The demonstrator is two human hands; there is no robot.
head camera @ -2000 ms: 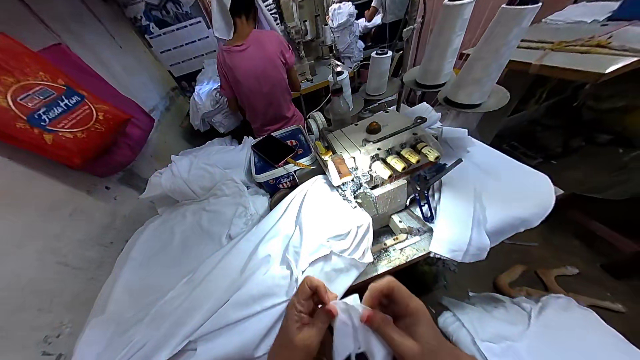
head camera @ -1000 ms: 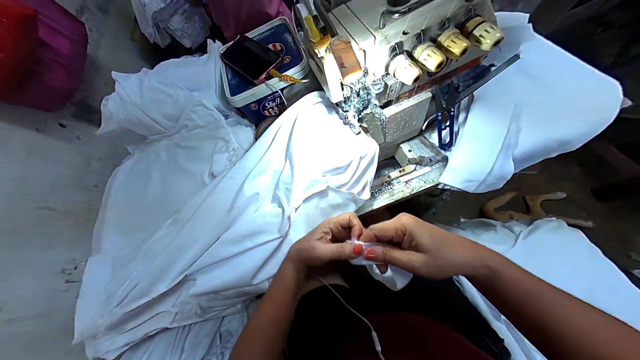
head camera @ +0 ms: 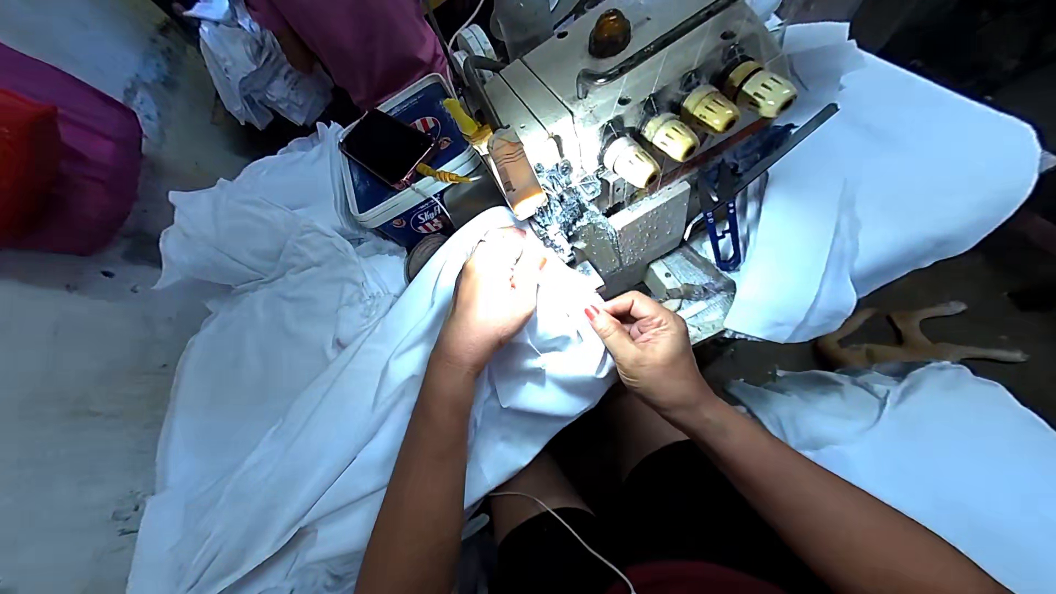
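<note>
White fabric (head camera: 330, 429) drapes from the overlock sewing machine (head camera: 561, 107) over my lap and down to the left. My left hand (head camera: 499, 289) lies on this cloth just below the lit needle area, its fingers bent over the fabric. To its right, my right hand (head camera: 648, 342) pinches the cloth's edge between thumb and forefinger, near the front of the machine bed. Several cream tension dials (head camera: 709, 109) line the machine's front. Lint hangs about the presser-foot area, which is partly hidden.
A blue-lidded tub (head camera: 450, 136) with a dark phone (head camera: 388, 148) on it stands left of the machine. Blue-handled scissors (head camera: 724, 235) rest at its right, beside more white fabric (head camera: 899, 165). A tan animal's legs (head camera: 899, 334) lie on the floor. Another person is partly visible behind.
Both hands have moved from the small white piece they held together in front of my lap up to the large cloth by the machine. They are now apart. The view has moved closer.
</note>
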